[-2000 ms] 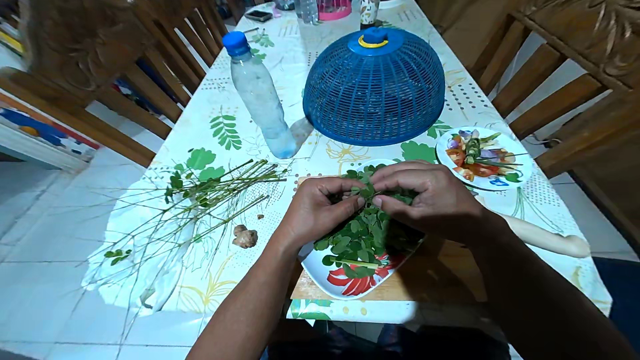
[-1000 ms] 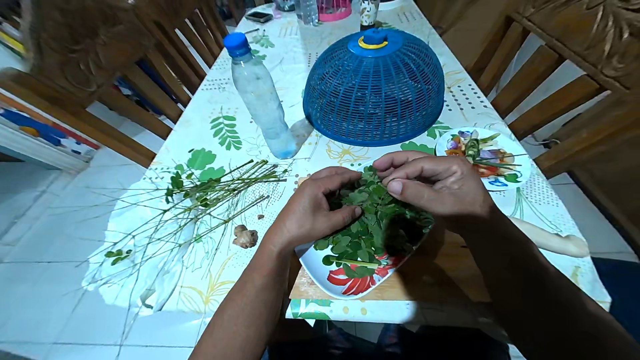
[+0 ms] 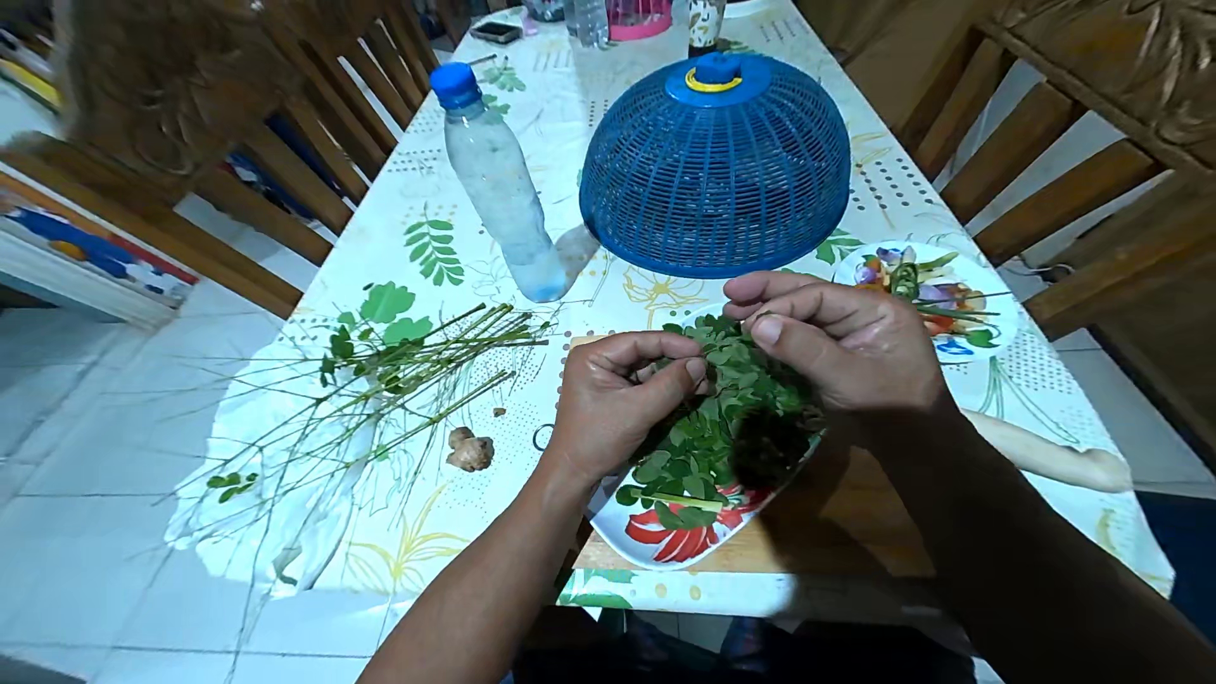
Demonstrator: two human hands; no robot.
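Observation:
A heap of small round green leaves [image 3: 703,446] lies on a white plate with a red flower pattern [image 3: 655,551], which rests on a wooden board [image 3: 836,532]. Over the left part of the heap, my left hand [image 3: 622,399] has thumb and forefinger pinched together at the leaves. My right hand [image 3: 845,342] is above the heap's right side, thumb near the curled fingers; whether a leaf or thin stem is between them cannot be told. Stripped green stems [image 3: 427,370] lie in a loose pile on the left. A piece of ginger [image 3: 470,449] sits between that pile and my left forearm.
A water bottle with a blue cap [image 3: 499,180] and a blue mesh food cover [image 3: 717,171] stand beyond the plate. Another plate of cut vegetables [image 3: 988,342] is at the right, near a pale rod-like handle [image 3: 1054,451]. Wooden chairs [image 3: 1054,123] flank the table.
My hands were together over the leaves two seconds ago and are now apart. The right hand has moved a little to the right.

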